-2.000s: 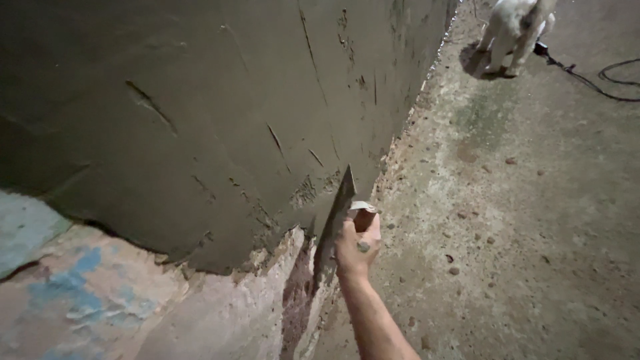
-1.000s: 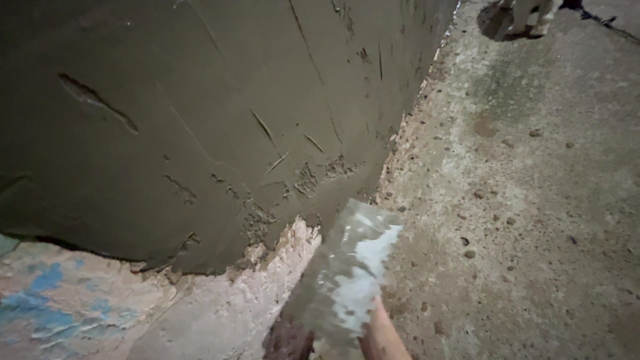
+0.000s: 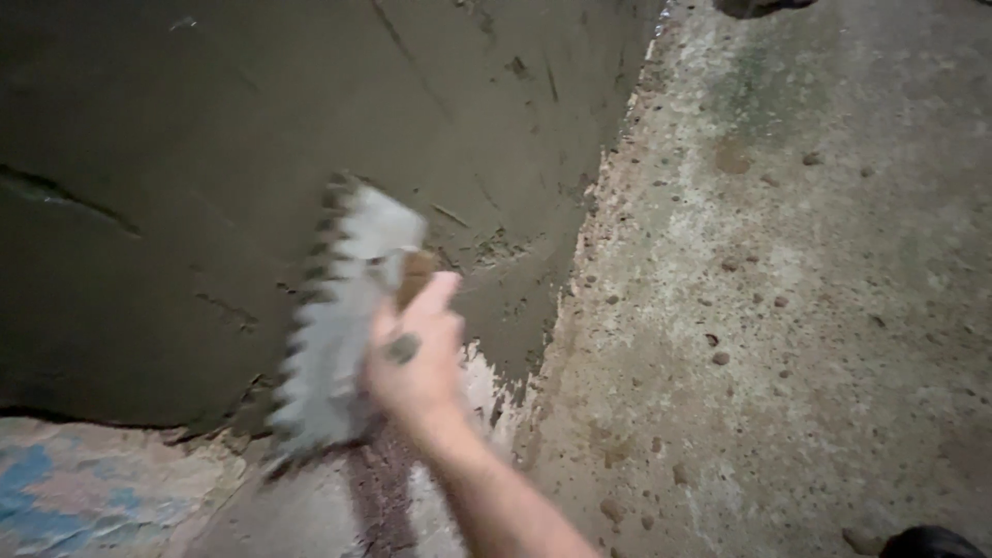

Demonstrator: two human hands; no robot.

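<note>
My right hand [image 3: 418,356] grips the brown handle of a notched steel trowel [image 3: 333,333], with a grey smear on the back of the hand. The trowel's toothed edge faces left, and its blade lies over the wet grey plaster [image 3: 194,116] near the lower edge of that coat; whether it touches is blurred. A few gouges and a rough patch mark the plaster right of the blade. My left hand is out of the frame.
Uncoated wall with flaking blue and pink paint [image 3: 85,488] shows at the lower left. A rough concrete floor [image 3: 775,310] with small crumbs runs along the right. A dark rounded object [image 3: 926,541] is at the bottom right corner.
My right hand and the trowel have moved left from the wall's bottom edge onto the plaster. Fresh plaster now covers more of the low corner beside the floor. The white animal's legs have left the view.
</note>
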